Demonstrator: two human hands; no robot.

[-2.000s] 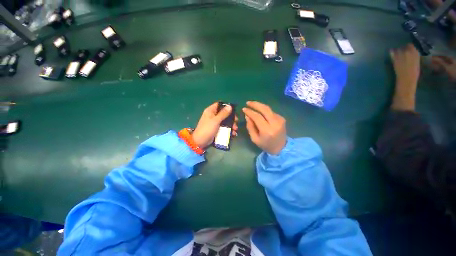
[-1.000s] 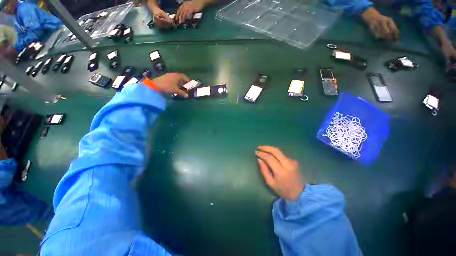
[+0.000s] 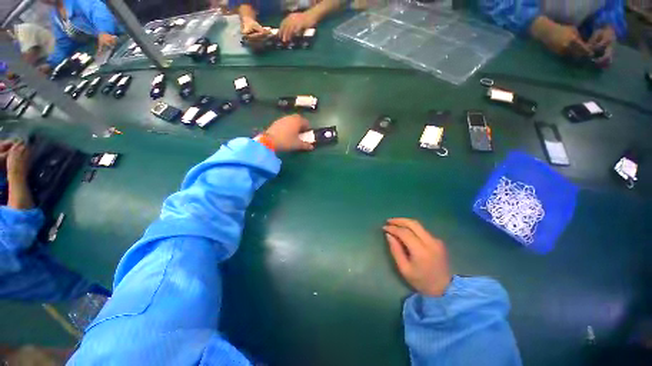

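Note:
My left hand (image 3: 289, 134) reaches to the back of the green table. Its fingers are on the left end of a black phone (image 3: 324, 135) with a pale patch, which lies flat; whether they grip it is unclear. Another black phone (image 3: 299, 102) lies just behind it. My right hand (image 3: 420, 255) rests over the table, fingers slightly curled, thumb close to the forefinger; I see nothing held in it. The blue tray (image 3: 560, 209) with a heap of white rings (image 3: 513, 209) is at its upper right.
Several phones lie in a row across the table, such as a silver-faced one (image 3: 480, 131) and a slim pale one (image 3: 552, 144). A clear compartment tray (image 3: 425, 37) is at the far side. Co-workers' hands (image 3: 570, 41) work at the back and left.
The phone held in my left hand two seconds ago is no longer there. My left hand has moved to the back row and then right, onto another phone. The view has shifted.

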